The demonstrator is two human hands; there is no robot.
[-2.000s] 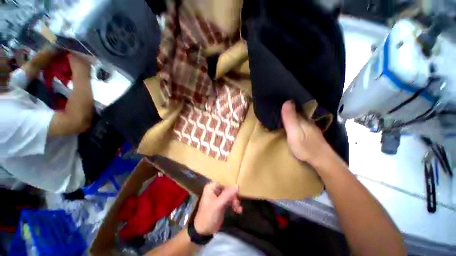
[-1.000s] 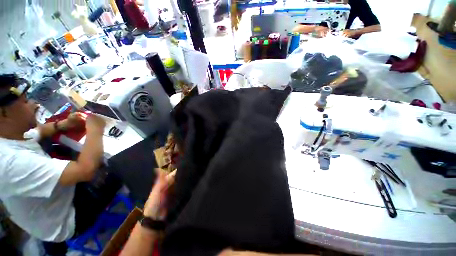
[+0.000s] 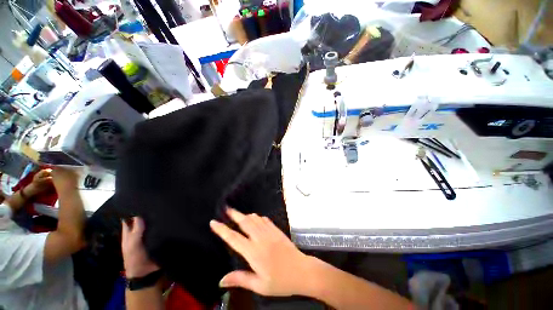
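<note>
The black garment piece (image 3: 194,151) lies bunched at the left of the sewing machine (image 3: 388,115) and hangs over the table's front edge. A thin tan edge shows along its right side. My left hand (image 3: 138,251) holds the garment's lower left side, its fingers partly hidden by cloth. My right hand (image 3: 264,257) is on the lower right part, palm down, fingers spread. The presser foot (image 3: 350,151) stands right of the cloth, apart from it.
Dark snips (image 3: 439,175) and other slim tools lie right of the needle area. A tape measure (image 3: 388,240) runs along the front edge. A person's arm (image 3: 67,206) and another machine (image 3: 97,130) are at the left. Plastic-wrapped dark items (image 3: 339,36) lie behind.
The garment has turned from tan facing and checked lining up to black side up, and now lies lower on the table. My right hand has come back into view on it. The view has shifted right.
</note>
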